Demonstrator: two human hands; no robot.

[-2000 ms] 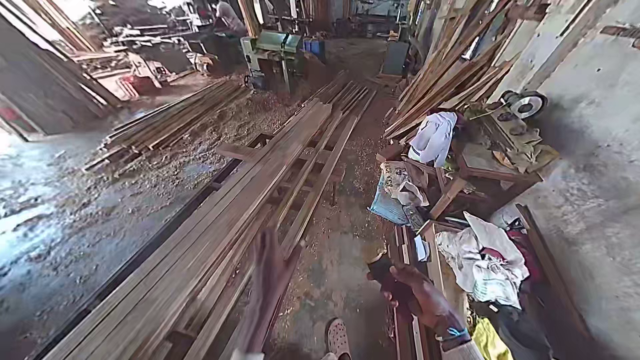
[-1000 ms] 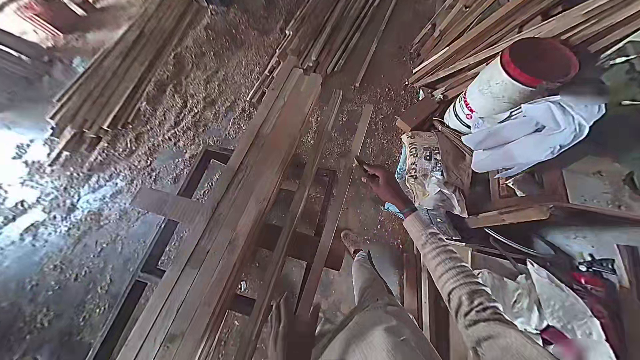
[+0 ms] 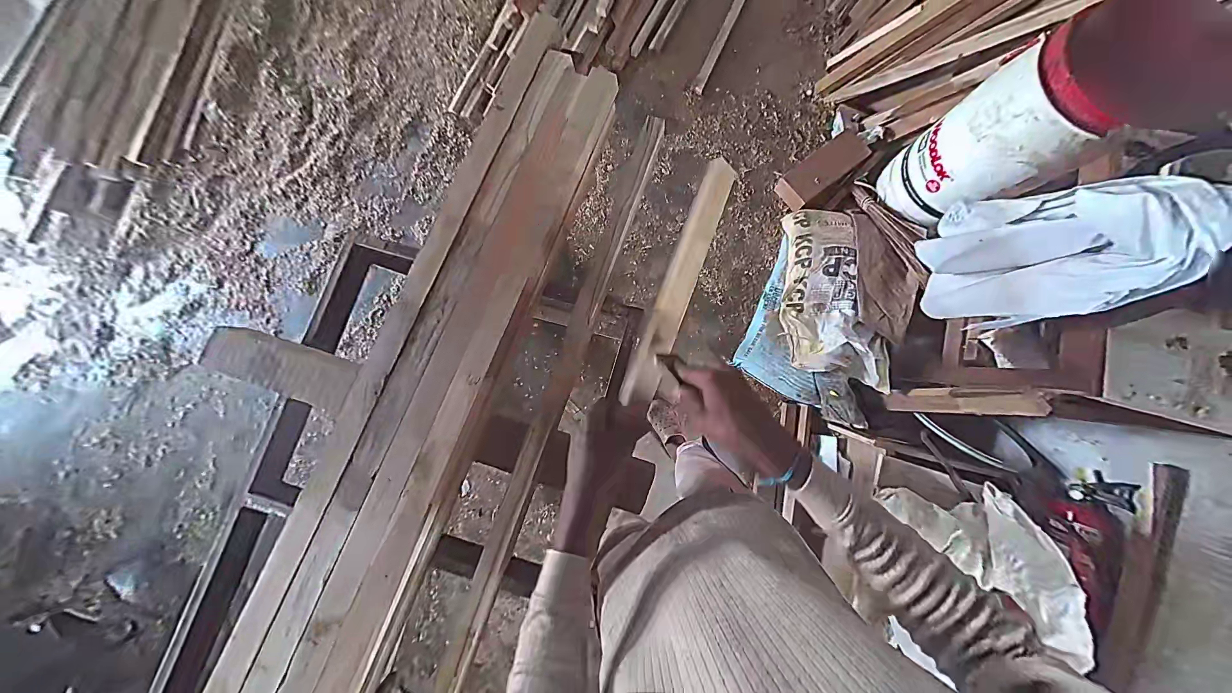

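Note:
My left hand (image 3: 606, 438) grips the near end of a pale wooden strip (image 3: 688, 269), which points forward and slightly right. My right hand (image 3: 731, 409), with a blue band at its wrist, is closed on a small dark object (image 3: 669, 366) beside the strip's near part; its kind cannot be told. Left of my hands, long planks (image 3: 433, 375) lie side by side over a dark frame (image 3: 332, 308). A narrow wooden strip (image 3: 577, 356) lies between those planks and my left hand.
At the right are a white bucket with a red rim (image 3: 982, 140), a white cloth (image 3: 1078, 241), a printed sack (image 3: 818, 289) and a red bag (image 3: 1078, 539). More boards (image 3: 135, 87) lie at the upper left. Wood shavings (image 3: 318, 125) cover much of the floor.
The view has tilted down. One second ago the right hand was farther forward along the strip; it is now back near the left hand. The strip's far end now lies turned more to the right.

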